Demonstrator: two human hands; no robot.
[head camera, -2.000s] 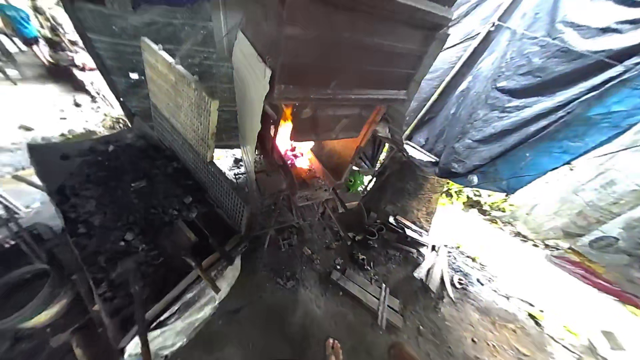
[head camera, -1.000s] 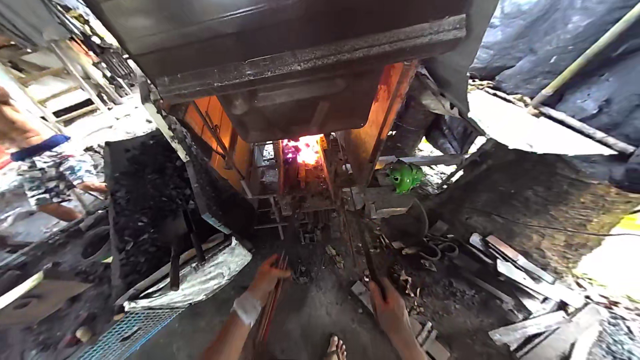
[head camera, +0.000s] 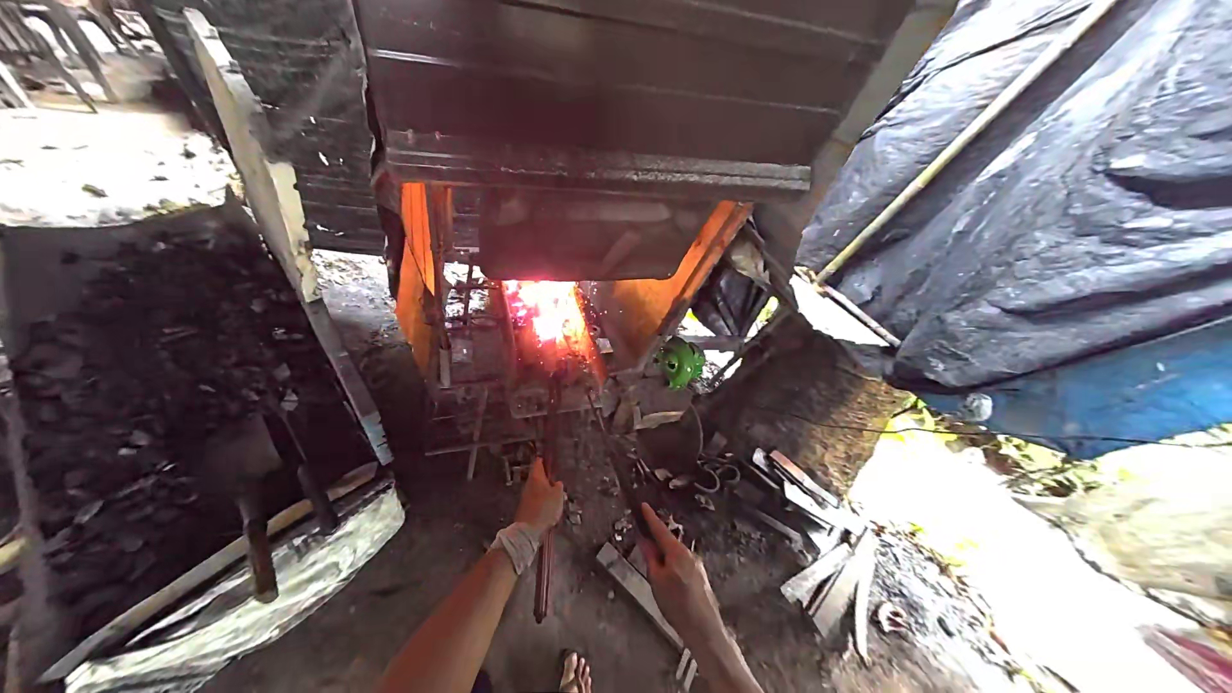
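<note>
My left hand, with a pale wrap at the wrist, is closed around long thin metal tongs or rods that point at the forge fire. The far end of these lies at the near edge of the glowing coals. In my right hand is a dark, slender rod-like tool, slanting up and left toward the front of the hearth. Its exact kind cannot be told. Bright embers and sparks show beneath the dark metal hood.
A bin of charcoal stands at the left, with tool handles at its near edge. A green blower-like part sits right of the hearth. Metal strips and scraps litter the ground at right, before a tarpaulin.
Both hands, out of view at first, came into view low before the hearth. My left hand has since moved forward, bringing the tongs or rods to the fire.
</note>
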